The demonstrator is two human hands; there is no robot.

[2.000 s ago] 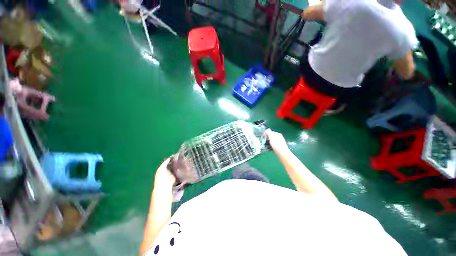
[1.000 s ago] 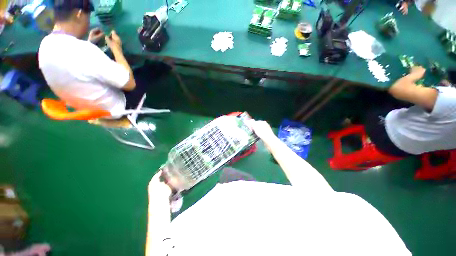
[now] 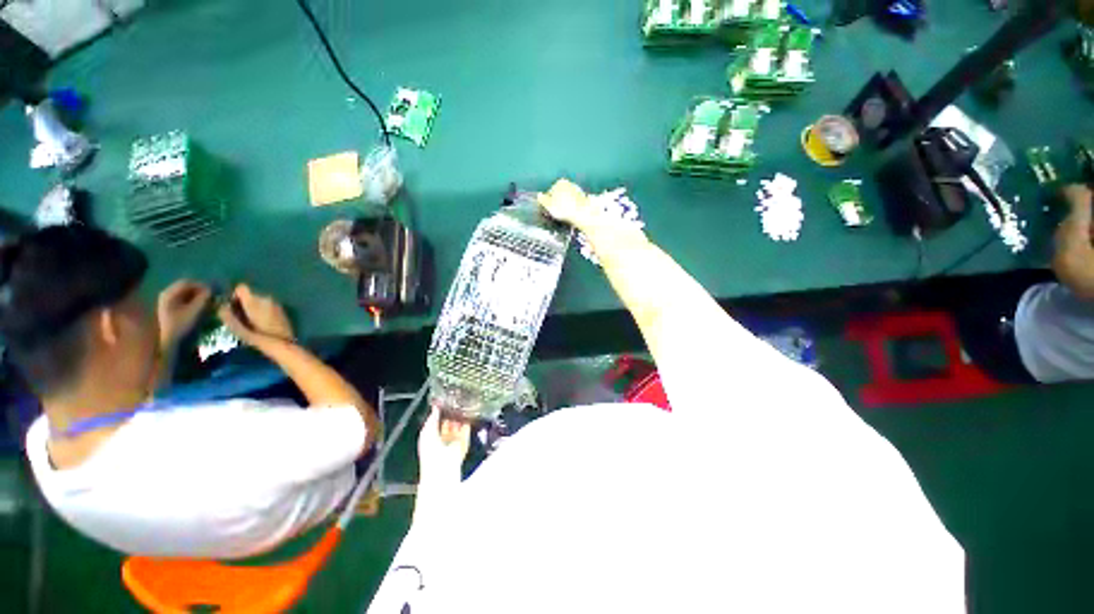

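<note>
A wrapped board bundle point(image 3: 498, 300), long and shiny with rows of boards showing through clear film, is held between my two hands, its far end over the bench edge. My left hand point(image 3: 445, 441) grips the gathered near end. My right hand point(image 3: 569, 206) grips the far end, beside a heap of small white parts point(image 3: 614, 221) partly hidden behind it. A second heap of small white parts point(image 3: 780, 206) lies further right on the green mat.
Board stacks point(image 3: 716, 136) stand at the back right of the bench point(image 3: 528, 114). Black bench units stand left point(image 3: 394, 266) and right point(image 3: 938, 180), with a yellow reel point(image 3: 830, 139). A person point(image 3: 192, 462) sits close on the left, another point(image 3: 1062, 318) at right. A red stool point(image 3: 642, 384) is below.
The view has turned from the floor to the bench, which is now close. The bundle has come up to the bench edge and turned more lengthwise, still in both hands.
</note>
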